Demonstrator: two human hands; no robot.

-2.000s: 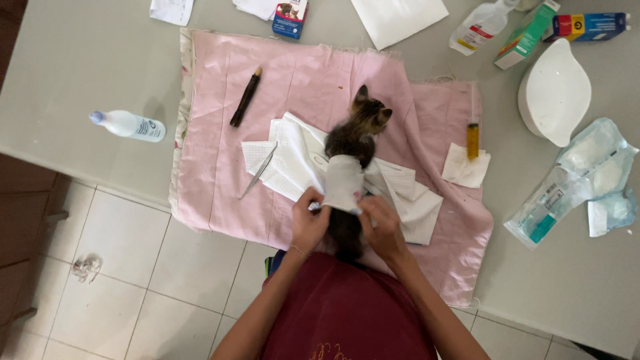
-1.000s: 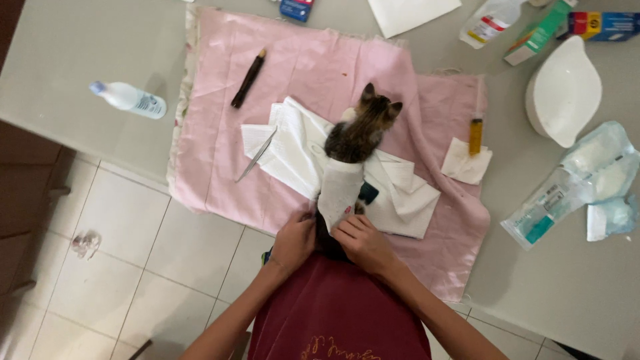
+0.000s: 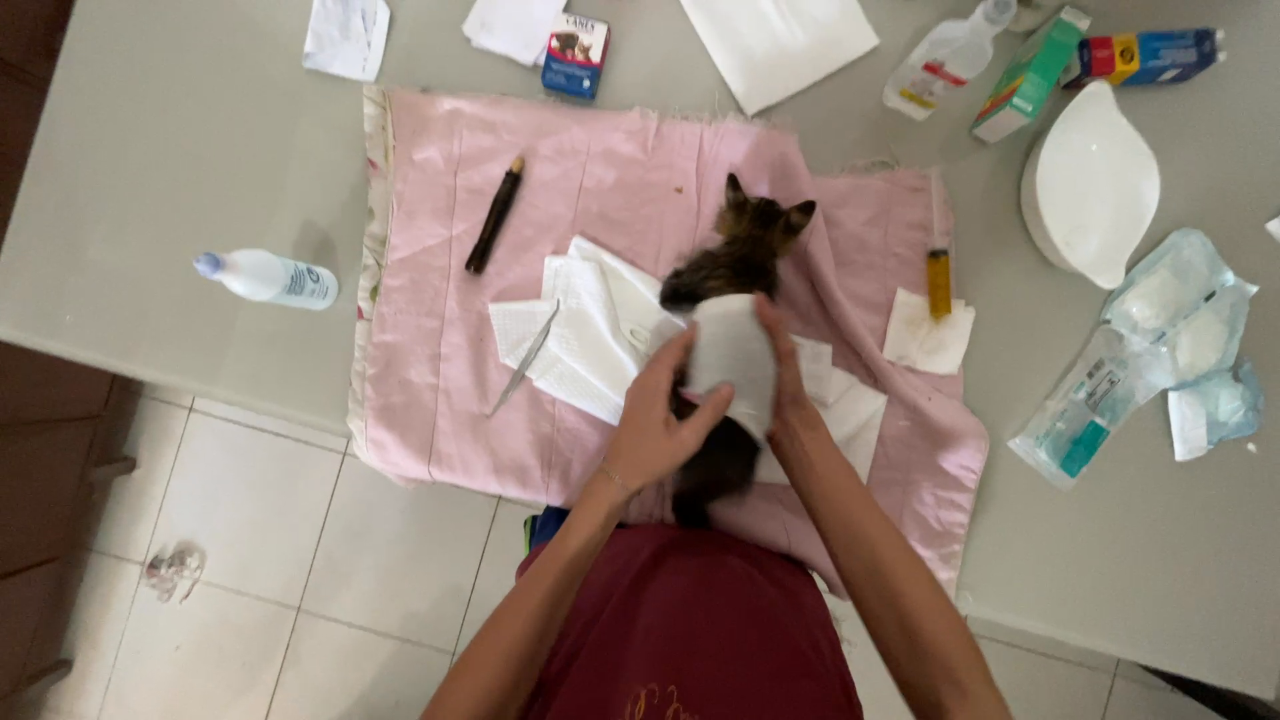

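A tabby kitten (image 3: 755, 250) faces away from me on white cloths (image 3: 590, 330) over a pink cloth (image 3: 480, 390). A pale wrap (image 3: 735, 360) goes around its middle. My left hand (image 3: 665, 415) is on the wrap's left side, thumb toward its lower edge, fingers spread. My right hand (image 3: 785, 375) lies along its right side, fingers extended and partly hidden. Metal tweezers (image 3: 527, 358) rest on the left of the white cloths, below a dark pen-like tool (image 3: 496, 215). A syringe with amber liquid (image 3: 938, 280) lies on a gauze square (image 3: 925, 345) at the right.
A white bottle (image 3: 275, 280) lies at the left of the table. At the right are a white bowl (image 3: 1090, 185), opened plastic packaging (image 3: 1085, 410), a clear bottle (image 3: 945, 62), a green box (image 3: 1030, 75) and a blue box (image 3: 1150, 57). A small box (image 3: 575, 57) and papers (image 3: 780, 40) sit at the back.
Both my hands have moved forward from the wrap's lower end, by the kitten's hindquarters, to the two sides of the wrap. The kitten's hind part and tail show more between my arms.
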